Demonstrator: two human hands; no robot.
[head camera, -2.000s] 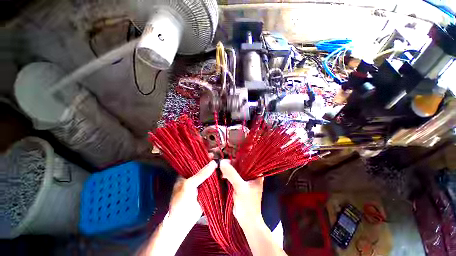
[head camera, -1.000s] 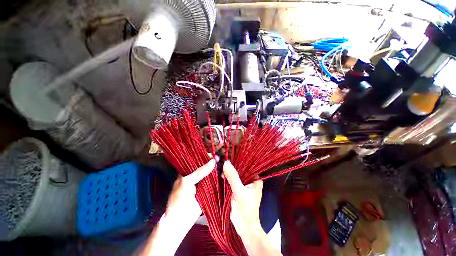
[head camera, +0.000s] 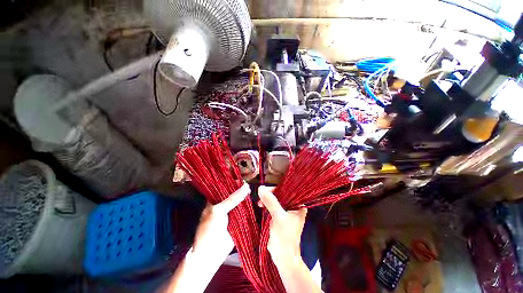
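Observation:
Thin red cords are fanned out in both bare hands, their lower ends joining in a thick sheaf over the lap. My left hand (head camera: 221, 220) is closed around the left cord bundle (head camera: 209, 171). My right hand (head camera: 282, 220) is closed around the right cord bundle (head camera: 312, 177), some of whose ends look pale. A single red cord (head camera: 261, 163) stands upright between the two bundles, just beyond the thumbs, its top reaching the grey-black machine (head camera: 289, 91). Two pale rounded machine parts (head camera: 248, 165) sit at the bench edge beyond the fingertips. Exact contact at the cord's tip cannot be told.
A white fan (head camera: 186, 51) stands at upper left. A blue stool (head camera: 123, 232) and a pale bucket (head camera: 54, 217) with silvery pieces are at lower left. Silvery bits (head camera: 198, 126) litter the bench. A dark machine (head camera: 453, 97) stands at right, a red crate-like object (head camera: 348, 257) below.
The several separate cords between the bundles are down to one upright cord. The thumbs are slightly farther apart than before. The view has shifted a little, with the bench lower in the picture.

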